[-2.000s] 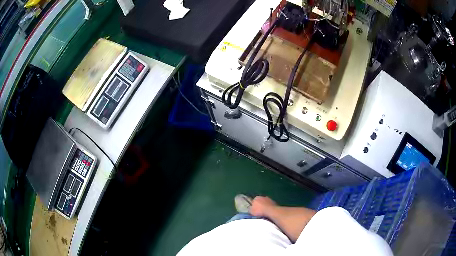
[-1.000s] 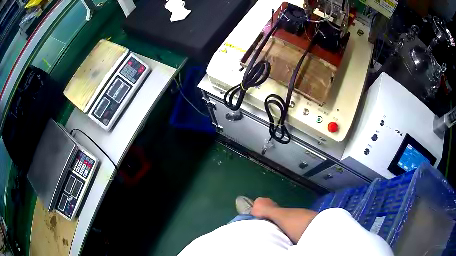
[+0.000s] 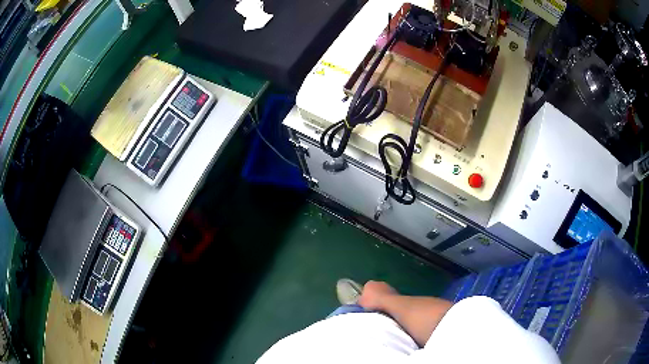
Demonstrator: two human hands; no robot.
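Observation:
Two black blower fan units, one at left [image 3: 418, 27] and one at right [image 3: 470, 51], sit on the reddish-brown fixture plate [image 3: 435, 60] of the cream machine [image 3: 334, 89]. Their black cords run forward over the tan wooden board [image 3: 398, 84]. The left cord bundle [image 3: 350, 117] and the right cord bundle [image 3: 396, 167] hang over the machine's front edge. My right hand [image 3: 375, 293] is low at the bottom, away from the machine, beside a shoe; its fingers are too small and hidden to read. My left hand is not in view.
A white control box [image 3: 551, 178] and a blue plastic crate [image 3: 498, 284] are at the right. Two counting scales, one with a tan board [image 3: 135, 106] and one with a bare pan [image 3: 67, 231], sit on the left bench. A dark block [image 3: 249, 46] holds white tissue [image 3: 254, 13].
The whole view has shifted very slightly. My right hand, the fan units and the cords look unchanged.

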